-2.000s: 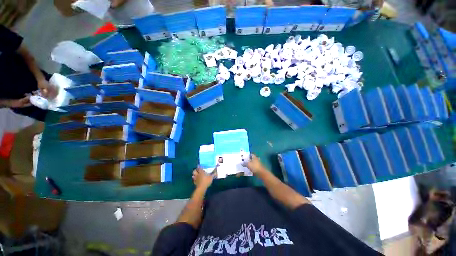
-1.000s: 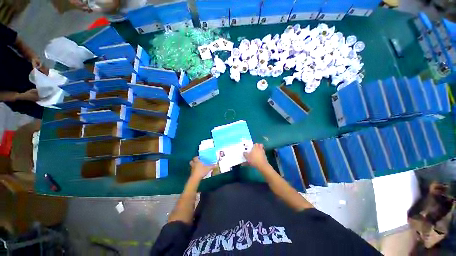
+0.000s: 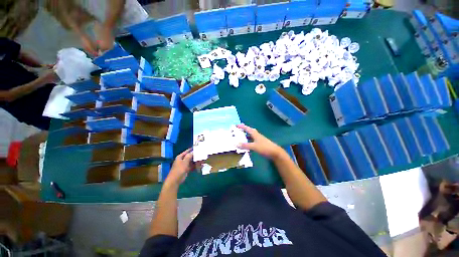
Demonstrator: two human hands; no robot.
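A blue and white carton point(image 3: 217, 131) is held between my hands near the table's front edge. Its blue and white panel lies toward the far side, and a brown inner part with small white flaps shows at the near side. My left hand point(image 3: 180, 164) grips its left edge. My right hand point(image 3: 257, 142) holds its right edge, fingers on the white part. Open boxes point(image 3: 145, 151) with brown cavities stand in rows to the left. Upright blue boxes point(image 3: 343, 155) are ranked to the right.
Beyond the carton are two separate boxes point(image 3: 200, 96) point(image 3: 287, 106), a green-tinted packet heap point(image 3: 182, 61) and a white unit heap point(image 3: 302, 57). More boxes line the far edge. A red and black stick point(image 3: 58, 190) lies front left. People's arms reach in at left.
The carton has changed from a flatter shape to a partly folded one with brown inside showing, and has shifted left. My left hand moved left. Another person's arms now reach in at the upper left.
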